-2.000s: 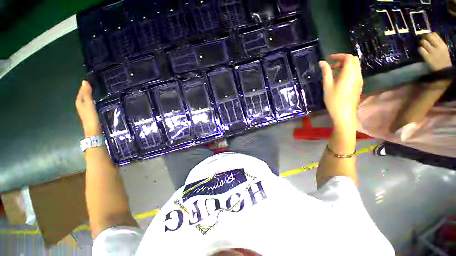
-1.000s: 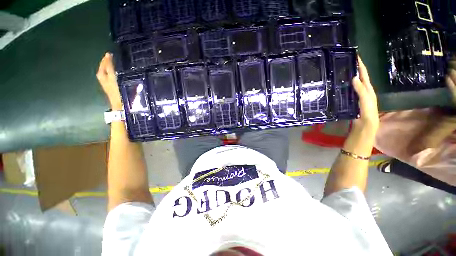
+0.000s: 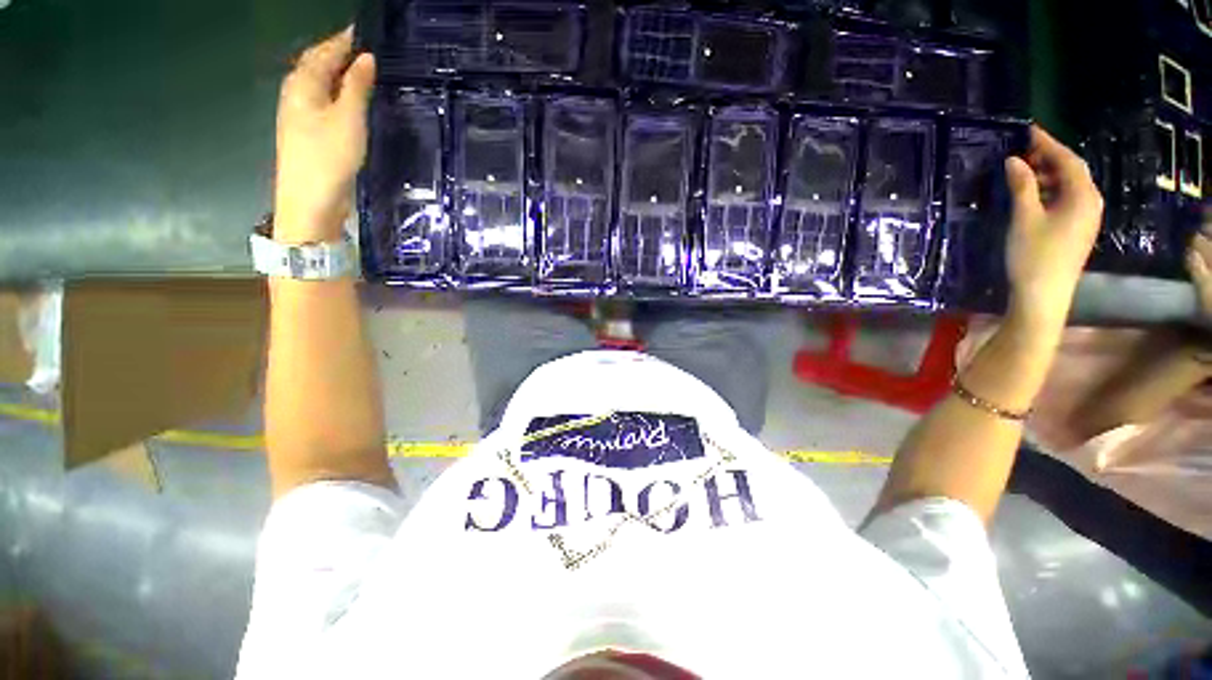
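Observation:
A wide shiny black blister tray [image 3: 665,199] with rows of rectangular pockets lies in front of me, its near edge at the bench's front edge. The pockets show dark plastic, ribbed grids and glare; no outlined parts show in them. The tray's far side is cut off by the picture's top. My left hand [image 3: 323,126] is at the tray's left edge, fingers on its rim. My right hand [image 3: 1057,219] holds the right edge near its front corner. Whether more trays are nested beneath cannot be told.
Dark green bench [image 3: 160,160] lies to the left. Another black tray [image 3: 1136,160] with pale rectangular frames is at the far right, by a coworker's hand [image 3: 1200,266] and pink clothing [image 3: 1130,385]. A brown cardboard box [image 3: 160,365] and red stool [image 3: 884,365] stand below.
The tray and both hands have shifted right in the view, and the tray now lies nearly level instead of slanted. My right hand, off the rim two seconds ago, is now on the tray's edge.

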